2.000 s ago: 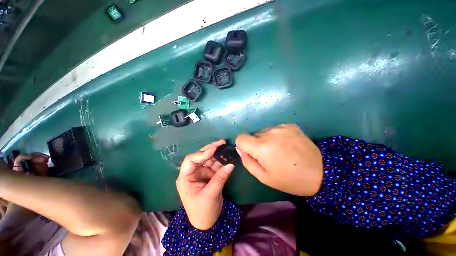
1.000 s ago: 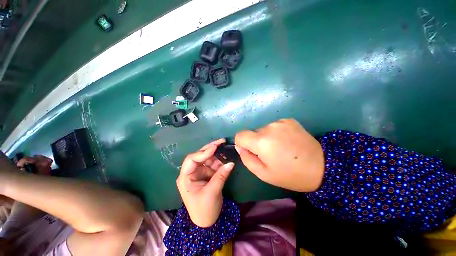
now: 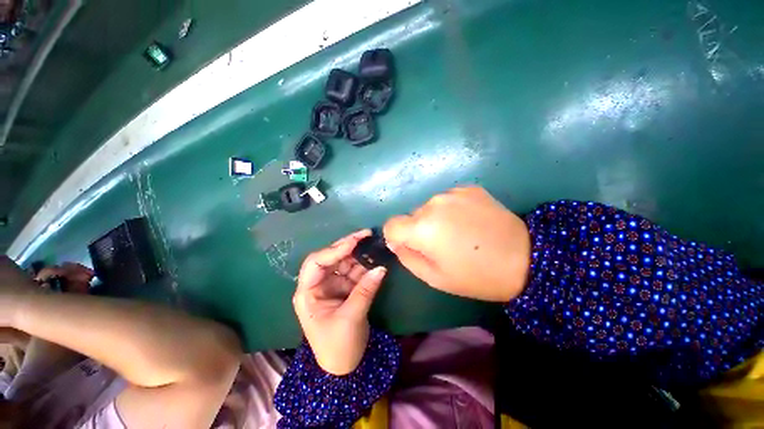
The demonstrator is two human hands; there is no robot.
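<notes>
My left hand (image 3: 337, 306) holds a black plastic housing (image 3: 370, 251) between thumb and fingers, low in the middle of the view. My right hand (image 3: 459, 243) is closed at the housing's right side, its fingertips against it; they hide whatever they may pinch. Several black housings (image 3: 342, 86) lie in a loose cluster on the green bench beyond. Nearer, a black housing (image 3: 293, 197) lies between a green circuit board (image 3: 271, 201) and a small white block (image 3: 314, 193). Another green board (image 3: 296, 171) lies just above it.
A small white block with a dark edge (image 3: 241, 167) lies left of the cluster. A white strip (image 3: 226, 75) borders the bench; beyond it lies a green board (image 3: 157, 55). At left are a black bin (image 3: 124, 251) and a neighbouring person's arm (image 3: 126, 335).
The view has shifted slightly, moving the bench parts a little left in the picture. The green board beyond the strip has moved left and down. Both hands stay at the housing.
</notes>
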